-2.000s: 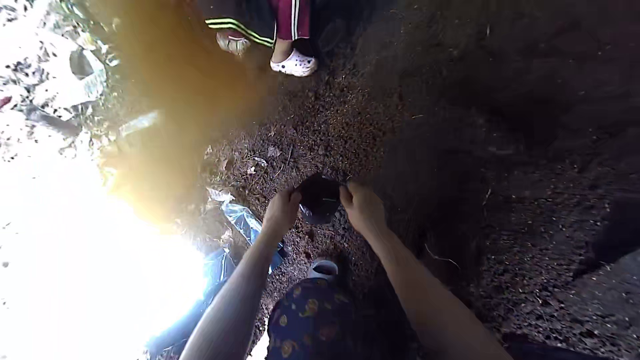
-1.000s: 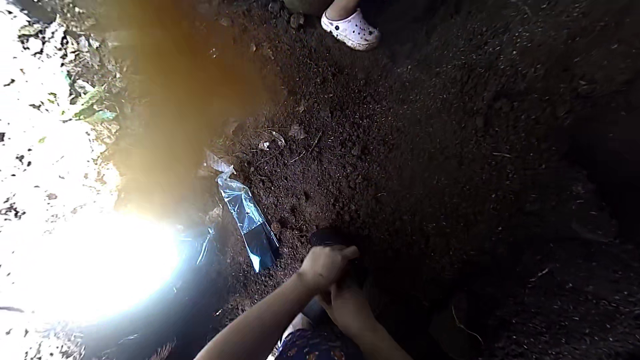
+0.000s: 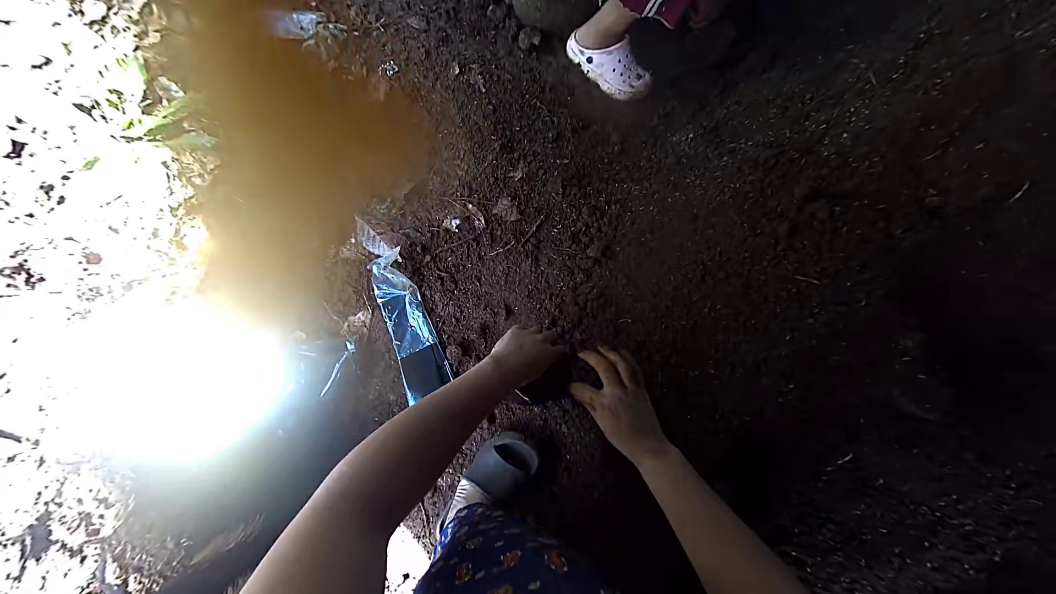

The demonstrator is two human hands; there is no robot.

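Observation:
A small dark bag-like thing (image 3: 548, 386), hard to make out against the dark soil (image 3: 709, 272), sits between my two hands. My left hand (image 3: 528, 356) is at its left upper side, fingers bent over its edge; whether it grips the thing is not plain. On the right, my right hand (image 3: 615, 396) has its thumb and fingers spread, with fingertips close to the thing's right side. The inside of the dark thing is in shadow.
A clear plastic strip or bag with a dark end (image 3: 410, 330) lies left of my hands. My shoe (image 3: 502, 464) is just below them. At the top stands another person's foot in a white clog (image 3: 610, 68), beside a rounded stone (image 3: 554, 11). Glare covers the left.
My hands, close together a second ago, are now apart on either side of the dark thing. Two seconds ago they held it between them, and both of the other person's feet showed.

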